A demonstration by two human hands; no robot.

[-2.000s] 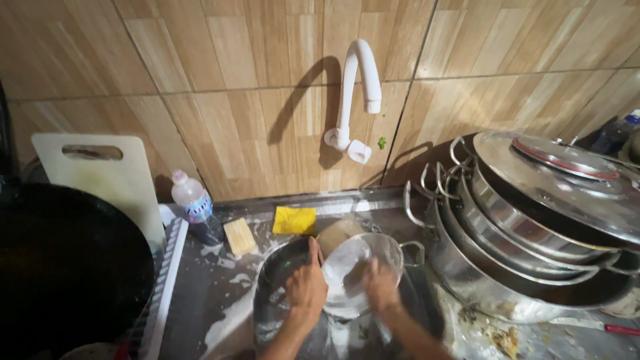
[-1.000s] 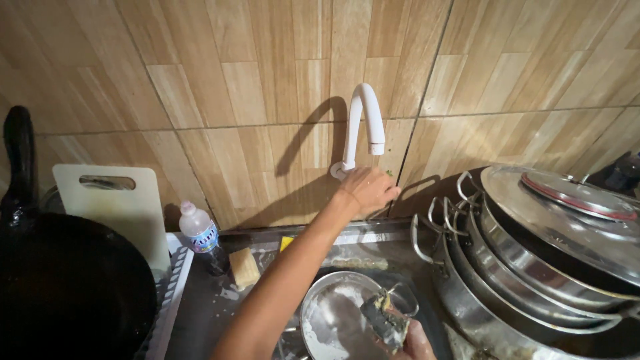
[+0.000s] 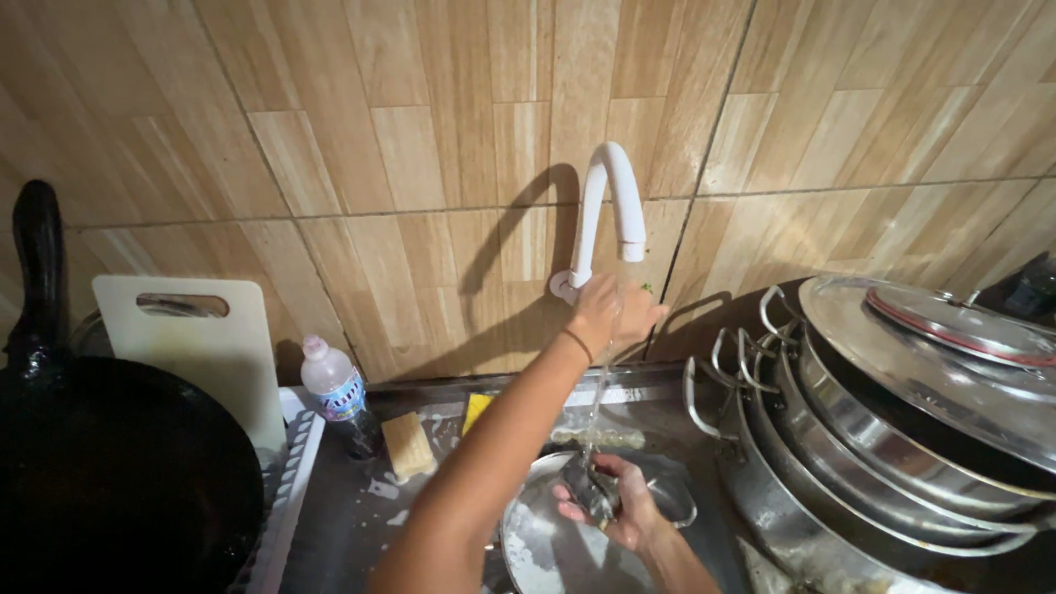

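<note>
My left hand (image 3: 615,312) is on the knob of the white wall tap (image 3: 609,198), hiding the knob. Water (image 3: 601,396) runs from the spout onto a dark, wet scrubbing pad (image 3: 587,487), which my right hand (image 3: 623,503) holds below. Under that hand a round metal pan (image 3: 536,544) with soapy suds inside sits in the sink, a looped handle at its right side. To the left lie a pale yellow soap bar (image 3: 408,445) and a yellow sponge (image 3: 476,410), partly covered by my left forearm.
A plastic bottle (image 3: 334,388) stands left of the soap, beside a white rack (image 3: 293,487). A white cutting board (image 3: 194,355) and a large black pan (image 3: 115,478) fill the left. Nested metal pots (image 3: 792,462) with lids (image 3: 932,355) crowd the right. Tiled wall (image 3: 462,148) rises behind.
My left hand has gone from the pan up to the tap, and water now flows. My right hand has left the pan's inside, and the pad in it is now under the stream.
</note>
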